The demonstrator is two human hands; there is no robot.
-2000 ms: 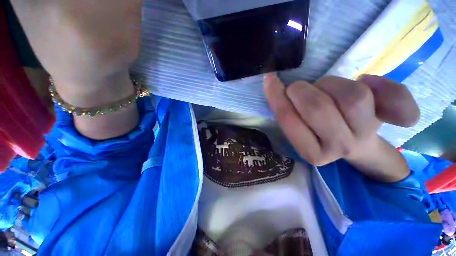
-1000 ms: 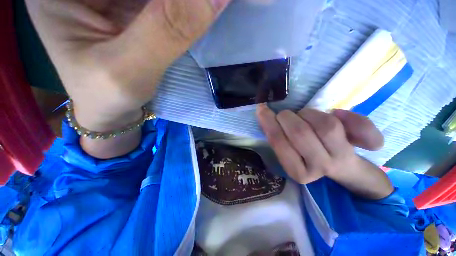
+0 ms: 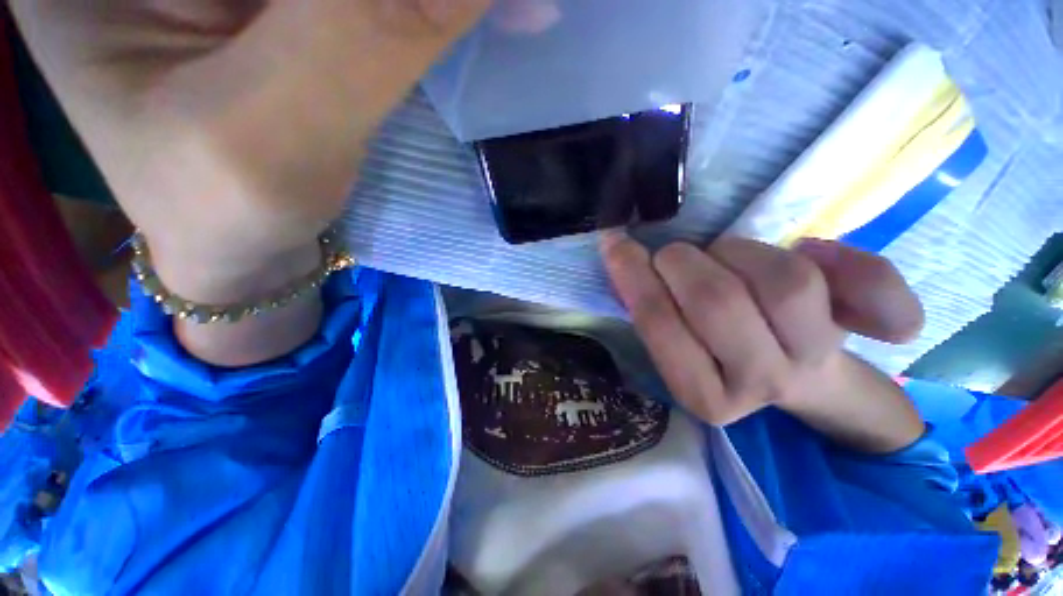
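Note:
A glossy black phone or screen assembly (image 3: 589,177) lies on a pale ribbed mat (image 3: 466,227). A milky film sheet (image 3: 583,64) covers its far part; the near end is bare. My left hand (image 3: 257,105) is large at the top left, with a fingertip at the film near the top edge. Its other fingers are cut off or hidden, so its grip cannot be told. My right hand (image 3: 746,314) is at the phone's near edge, the index fingertip touching or very close to it, the other fingers loosely curled and holding nothing.
A scraper card banded white, yellow and blue (image 3: 868,163) lies on the mat to the right. Red plastic trays stand at the left (image 3: 53,256) and right (image 3: 1020,433). A dark green surface (image 3: 1002,338) shows beyond the mat at right. My blue smock fills the lower part.
My left hand has come further right over the film's far part. The film now covers more of the phone than two seconds ago. My right hand keeps its place at the near edge.

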